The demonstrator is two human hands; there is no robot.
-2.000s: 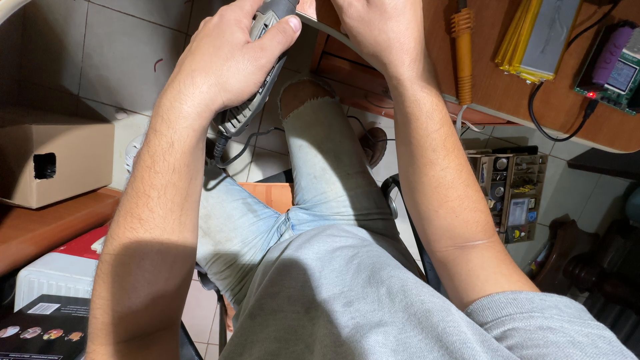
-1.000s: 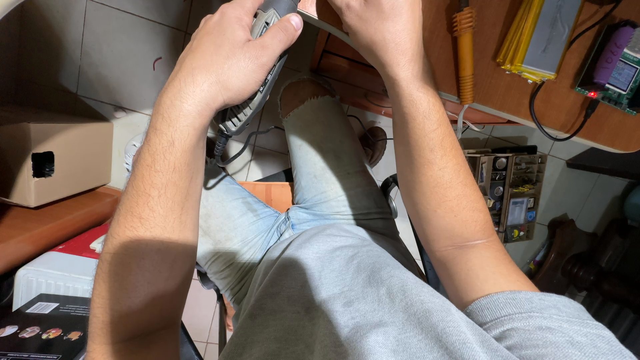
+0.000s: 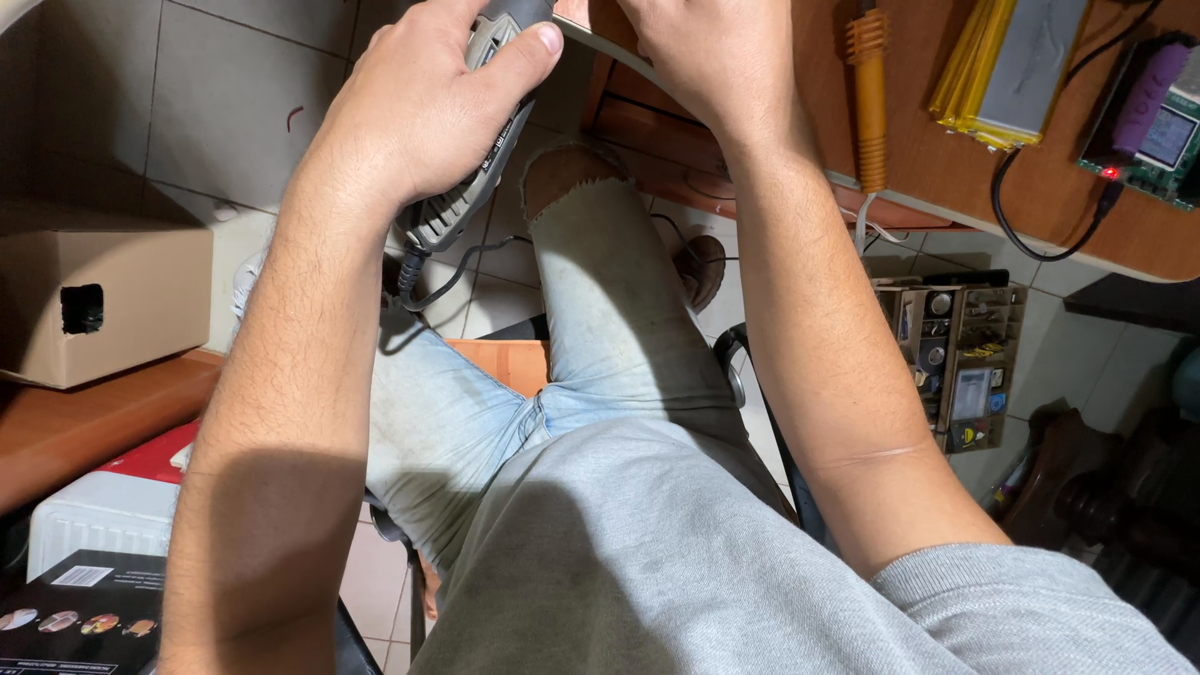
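Observation:
My left hand (image 3: 422, 103) is closed around a grey corded rotary tool (image 3: 459, 211), its thumb along the upper body. The tool's lower end and black cord hang below the palm, and its front end is cut off by the top edge of the view. At the table's edge, my right hand (image 3: 717, 56) reaches to the top of the view with its fingertips out of sight, so whether it holds anything cannot be told. An orange soldering iron (image 3: 867, 103) with a coiled guard lies on the table, right of my right hand.
On the wooden table (image 3: 914, 169) lie yellow-edged pouch cells (image 3: 1017, 70) and a green circuit board (image 3: 1162, 141) with a purple cylindrical cell and lit red light. A compartment organizer (image 3: 966, 356) stands below. At left, a cardboard box (image 3: 131, 291) rests on a wooden surface.

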